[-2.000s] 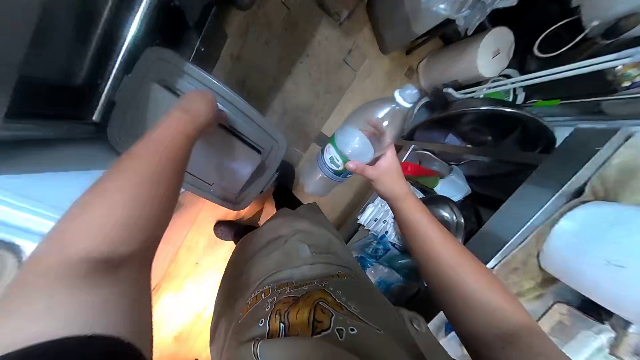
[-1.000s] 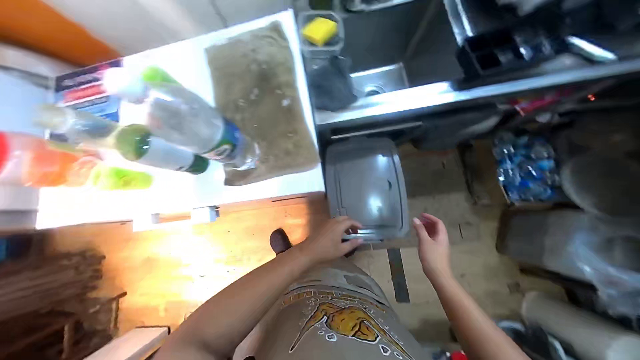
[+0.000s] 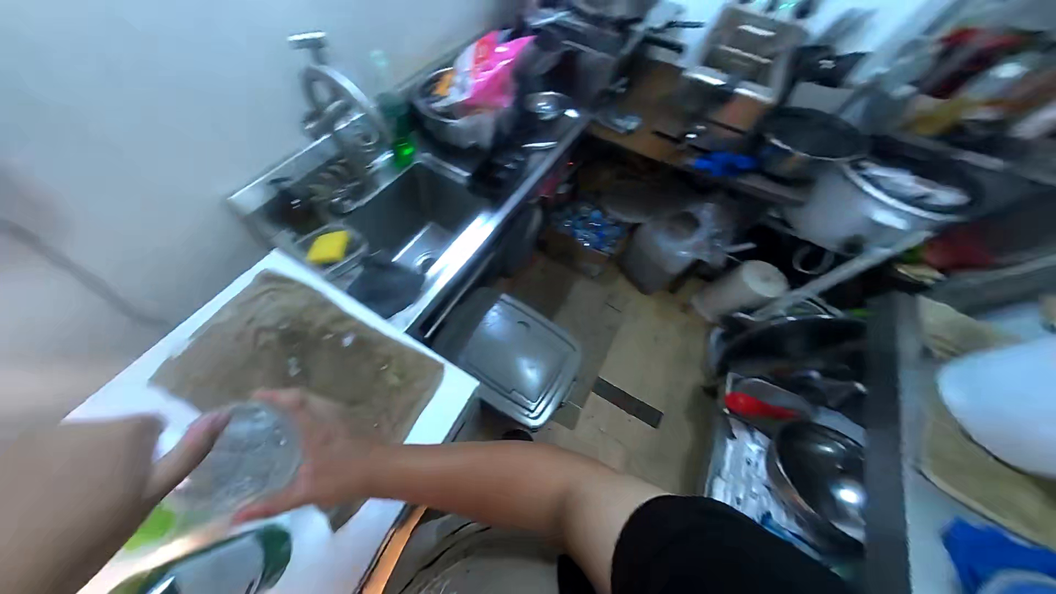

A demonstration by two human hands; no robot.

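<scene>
A clear, round plastic container (image 3: 247,454), perhaps a bottle seen from its end, is between my two hands above the white counter. My right hand (image 3: 318,454) curves around its right side, with fingers and thumb spread over it. My left hand (image 3: 165,462), strongly blurred, has its thumb against the left side; its other fingers are hard to make out. Below them lies a bottle with a green-edged label (image 3: 223,569), cut off by the frame. A brown cloth (image 3: 297,355) is spread on the counter (image 3: 458,396) just beyond my hands.
Past the cloth is a metal sink (image 3: 417,202) with a yellow sponge (image 3: 328,247) at its near corner. A grey lidded bin (image 3: 528,359) stands on the floor beside the counter. To the right, a shelf holds metal bowls (image 3: 821,478) and a paper roll (image 3: 747,289).
The view has swung widely. A second ago both hands were at the grey bin, my right hand empty; now they are at the counter with the clear container. Earliest, my right hand held a clear bottle.
</scene>
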